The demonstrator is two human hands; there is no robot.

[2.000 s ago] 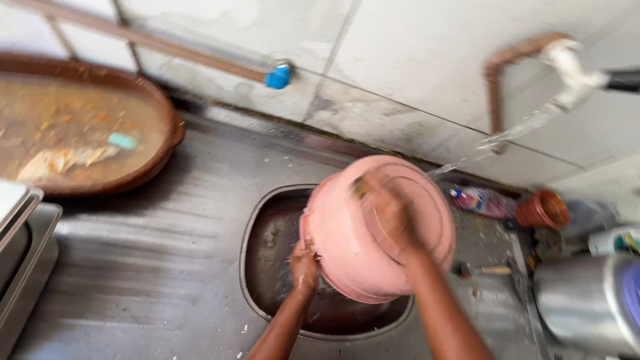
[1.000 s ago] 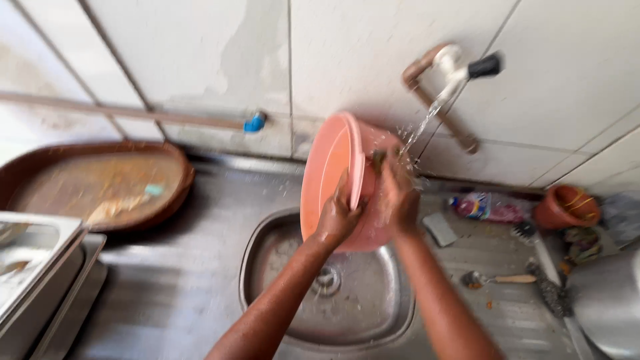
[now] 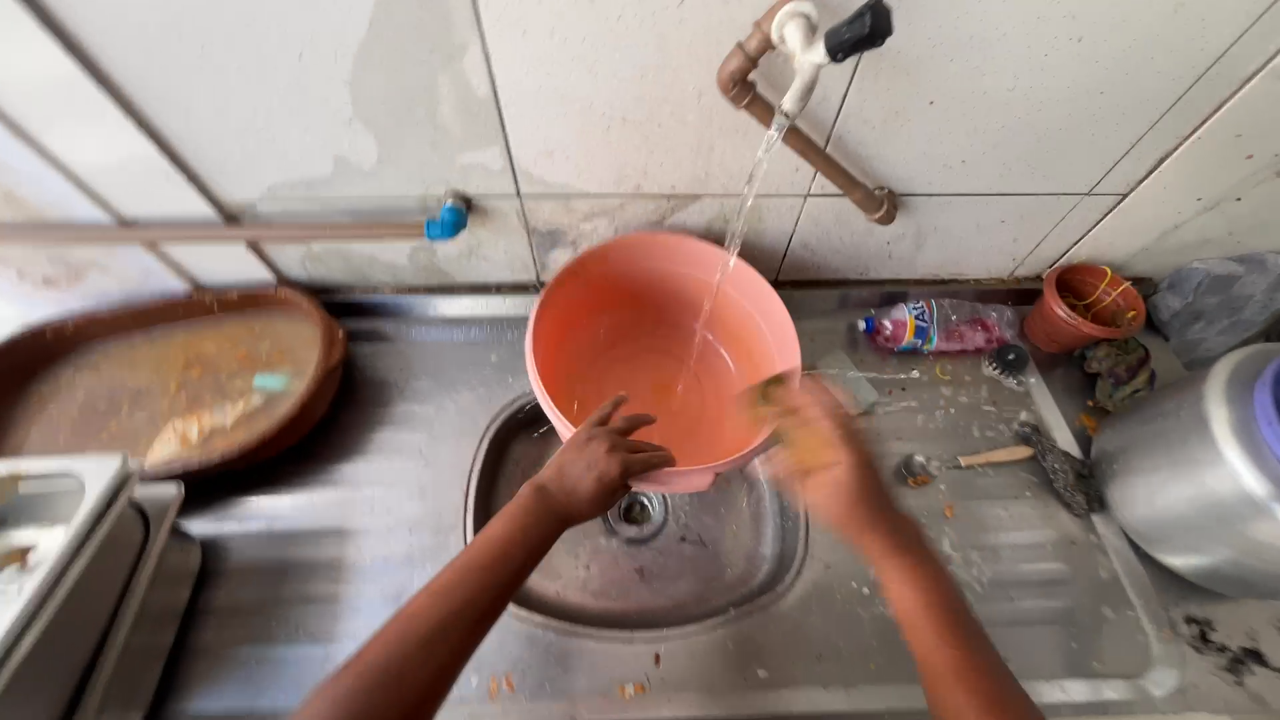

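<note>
A pink plastic tub [image 3: 640, 320] is tilted over the stainless steel sink basin [image 3: 640, 590], its opening toward me. Water runs into it from the white wall tap [image 3: 800, 80] with a black handle. My left hand [image 3: 600, 462] lies over the tub's near rim, fingers spread a little over the inside; how firmly it grips is unclear. At the rim's right side, my right hand [image 3: 815, 440] is blurred by motion and holds a greenish-yellow thing, seemingly a scrubbing sponge [image 3: 768, 395].
Left stands a brown basin [image 3: 325, 350] of murky water, with metal trays [image 3: 100, 540] nearer me. On the right are a plastic bottle [image 3: 935, 326], a small reddish pot [image 3: 1060, 310], a wooden-handled utensil [image 3: 995, 456] and a large metal pot [image 3: 1190, 480].
The tub has turned from underside up, through a sideways tilt, to its opening facing me. Water that struck its outside now falls inside. Both hands have shifted to the near and right rim.
</note>
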